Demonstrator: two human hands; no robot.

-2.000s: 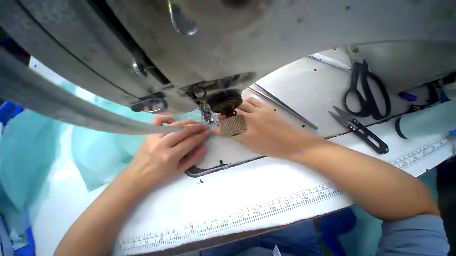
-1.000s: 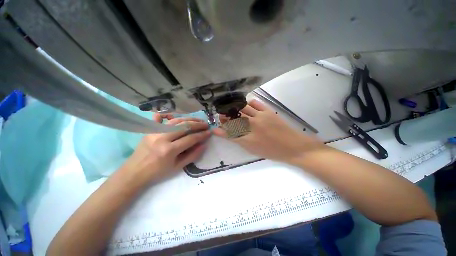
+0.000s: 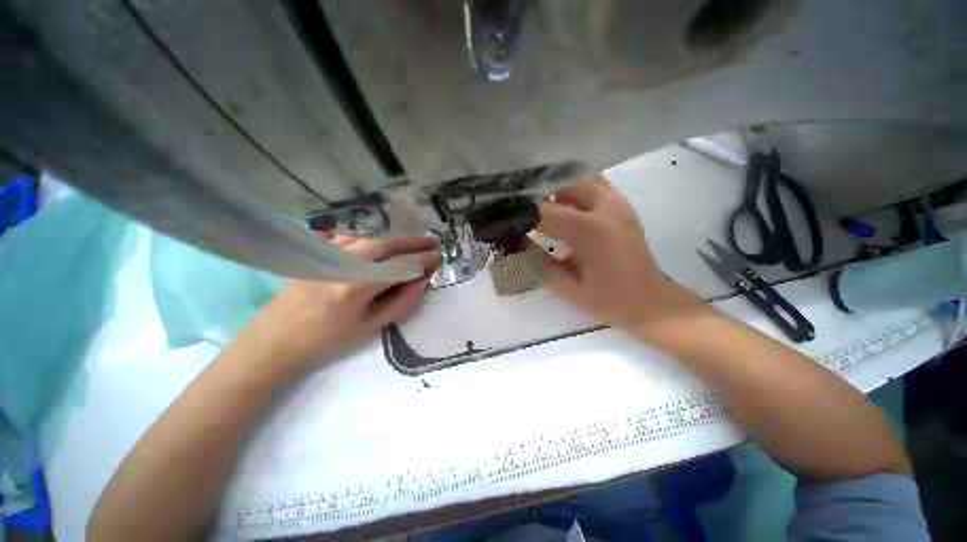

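Pale mint sheer fabric [image 3: 196,281] spreads left of the machine, partly under its head. My left hand [image 3: 345,296] lies beside the presser foot [image 3: 456,257], fingers bent and together; whether they grip fabric is hidden. My right hand [image 3: 610,249] is right of the foot, behind the knurled knob [image 3: 520,271], with its fingers bent and partly hidden by the machine head. What it holds, if anything, cannot be told. The large off-white machine head [image 3: 594,95] fills the top of the view.
Black scissors [image 3: 795,217] and thread snips [image 3: 769,296] lie on the right. A pale mint thread cone [image 3: 901,277] lies at the right edge. A printed scale [image 3: 509,455] runs along the table front. A blue basket [image 3: 27,508] is at far left.
My right hand has moved back and right, off the spot beside the foot, and its fingers have bent. The tweezers no longer show. My left hand has shifted slightly left of the foot.
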